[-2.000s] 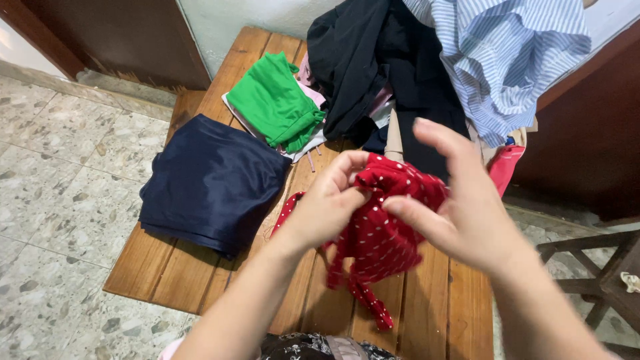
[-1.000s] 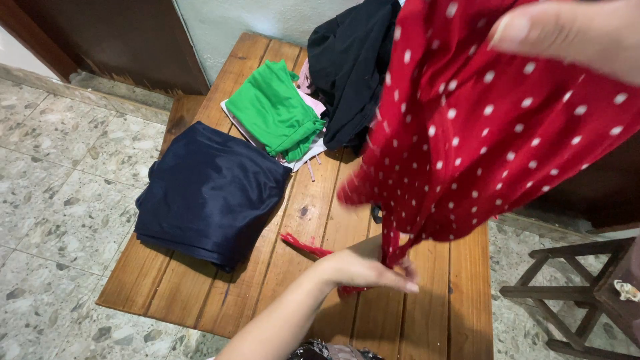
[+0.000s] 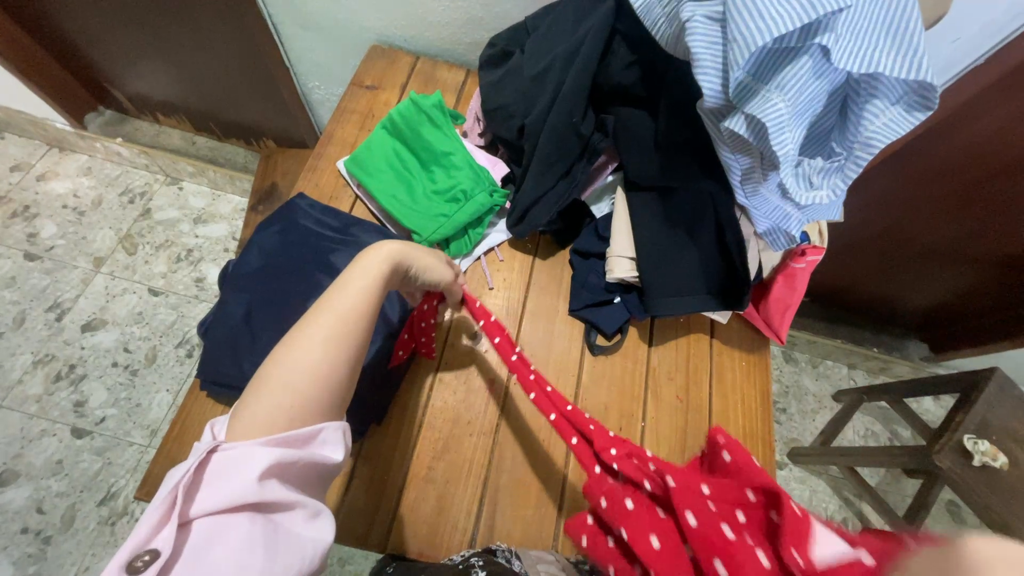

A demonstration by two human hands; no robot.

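A red garment with white dots (image 3: pixel 680 504) stretches slantwise above the wooden table (image 3: pixel 456 448). Its narrow strap is pinched in my left hand (image 3: pixel 424 272), and a short end hangs below the fingers. At the bottom right corner my right hand (image 3: pixel 960 556) is blurred and mostly cut off, at the garment's wide part; its fingers are hidden. Dark navy folded cloth (image 3: pixel 296 264) lies under my left forearm. Just beyond my left hand, a folded green garment (image 3: pixel 424 172) rests on pink and white cloth.
Black garments (image 3: pixel 592 120) and a blue-and-white striped garment (image 3: pixel 816 96) are heaped at the back right, with navy, beige and red cloth (image 3: pixel 784 292) beneath or beside them. A dark wooden stool (image 3: pixel 920 448) stands right of the table. A wall borders the table's back.
The red garment, bunched between both hands at first and then raised at the right, is now lower and drawn out along its strap. My left hand has moved away from me, towards the green garment.
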